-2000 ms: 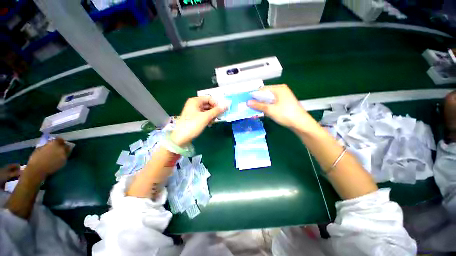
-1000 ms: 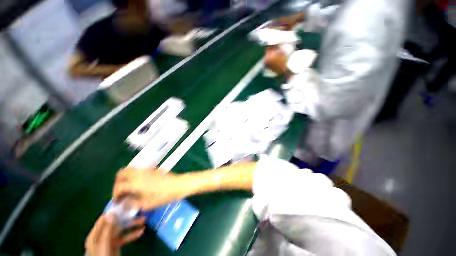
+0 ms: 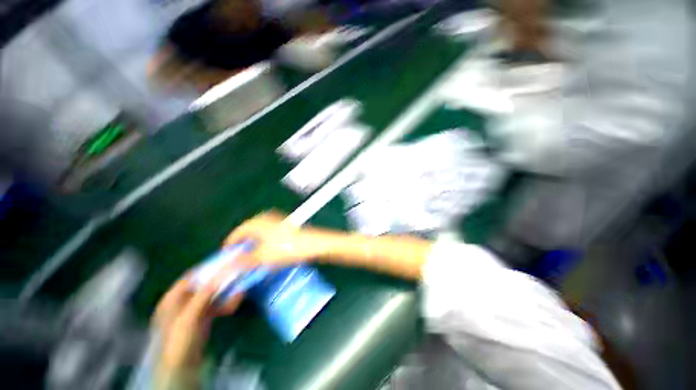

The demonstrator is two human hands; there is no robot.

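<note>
The frame is strongly blurred. My right hand and my left hand are close together at the lower left, both holding a white and blue paper set between their fingers. Which layers each hand grips cannot be told. Blue printed cards lie on the green bench just right of and below my hands. A heap of white folded papers lies further right on the bench. A pale patch of small leaflets shows at the bottom edge, partly cut off.
Two long white boxes sit on the green conveyor beyond the pale rail. A larger white carton stands across the line, near a person in dark clothing. A person in white sleeves is at the right. A green-lit display is at the left.
Since one second ago the view has shifted, so the boxes, heap and hands appear further right. The hands stay together at the paper set. Two seconds ago they were further apart, above the card stack.
</note>
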